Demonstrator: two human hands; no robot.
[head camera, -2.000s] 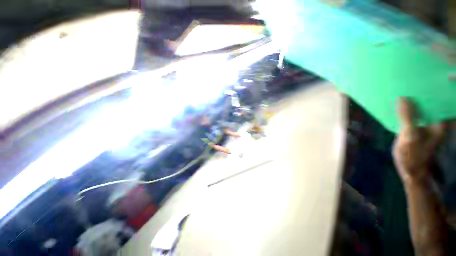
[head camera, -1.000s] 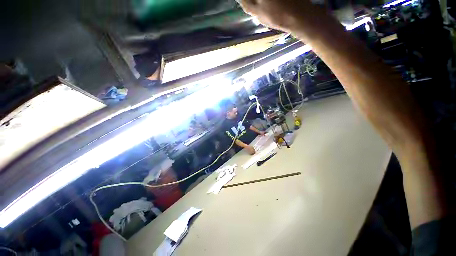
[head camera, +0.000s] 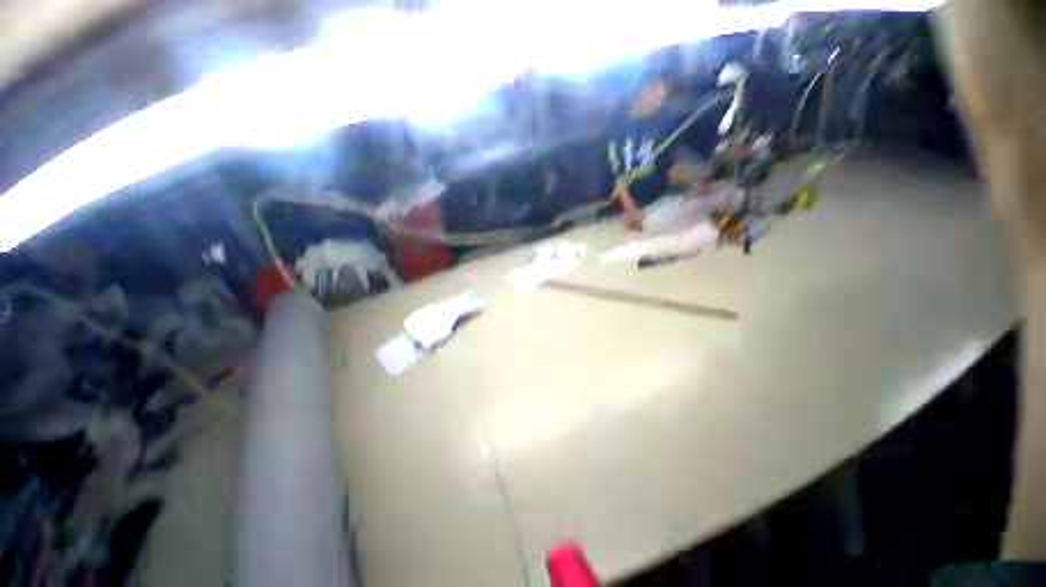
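Observation:
The picture is blurred. A raised bare forearm, apparently my right, runs up the right edge; its hand is cut off above. My left hand is out of view. The long cream table (head camera: 596, 401) lies before me. On it are folded white cloth pieces (head camera: 442, 321), another small white cloth piece (head camera: 545, 266) and a long thin brown stick (head camera: 654, 300) lying flat. A bright red-pink object, perhaps a thread cone (head camera: 570, 564), shows at the bottom edge, cut off.
A large pale grey roll (head camera: 287, 447) lies across the table's left part. Crumpled cloth (head camera: 184, 333) is heaped beyond it. A white bundle (head camera: 342, 264) and red objects (head camera: 422, 241) stand behind the far edge. Blurred tools, a cord and a person's arm (head camera: 629, 204) are at the far end.
The view has turned down and towards the left. The green board and raised hand have left the picture; the forearm now stands at the right edge. The grey roll and red-pink object show more clearly.

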